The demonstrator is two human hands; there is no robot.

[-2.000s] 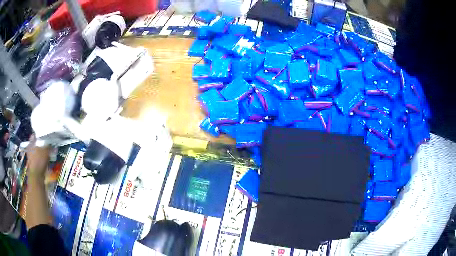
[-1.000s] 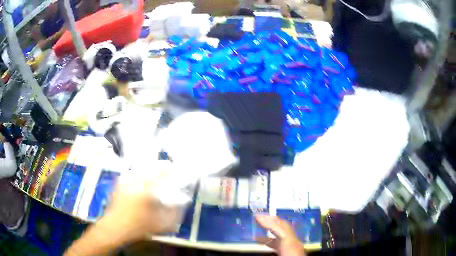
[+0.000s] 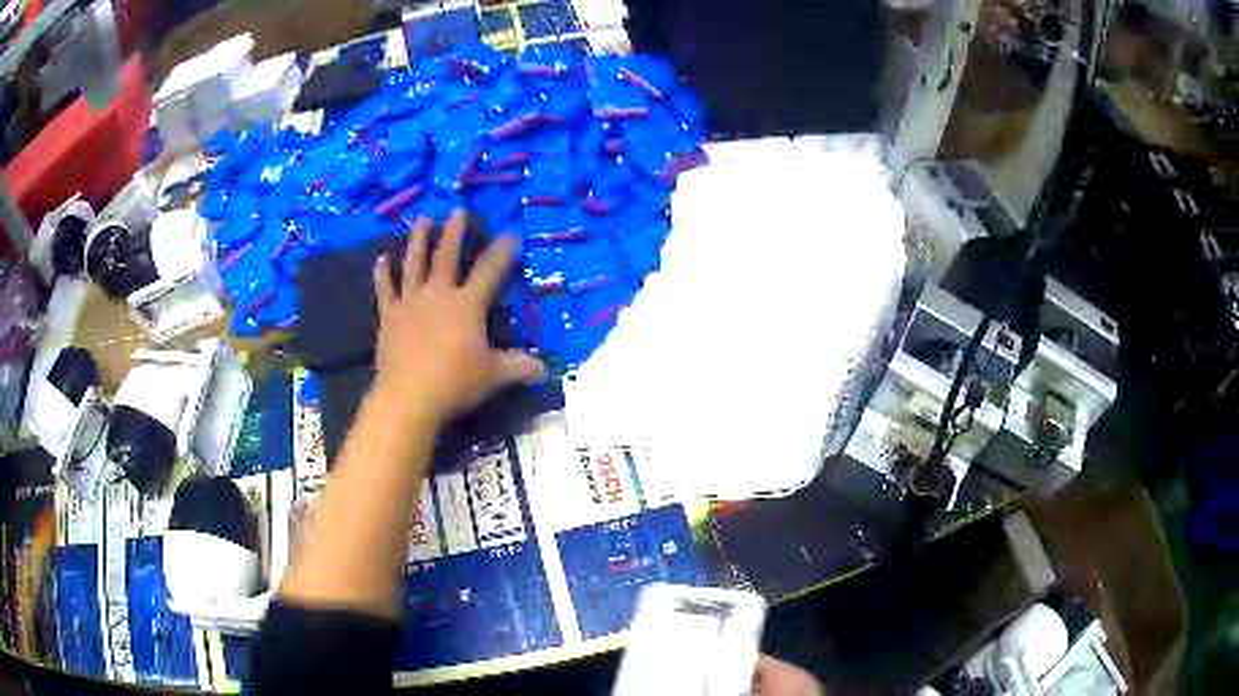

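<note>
My left hand (image 3: 442, 326) reaches over the bench, palm down with fingers spread, on or just above the black foam sheets (image 3: 337, 306), covering part of them. Blue battery packs (image 3: 544, 170) lie heaped behind the sheets. My right hand (image 3: 785, 677) is mostly cut off by the bottom edge; its visible part is at the right side of a white rectangular housing (image 3: 690, 636) and holds it at the bench's front edge. The housing is also cut off below.
A bright white cover stack (image 3: 761, 313) stands right of the heap. White-and-black units (image 3: 218, 537) stand at left. Grey-white open containers (image 3: 938, 354) are at right. More white pieces (image 3: 1039, 639) lie lower right. Bosch-printed cardboard (image 3: 469, 605) covers the bench. A red object (image 3: 82, 143) is upper left.
The view has swung right. My left hand has moved from a large white piece at the front to the foam sheets. A white housing now shows in my right hand, whose fingers showed without it before.
</note>
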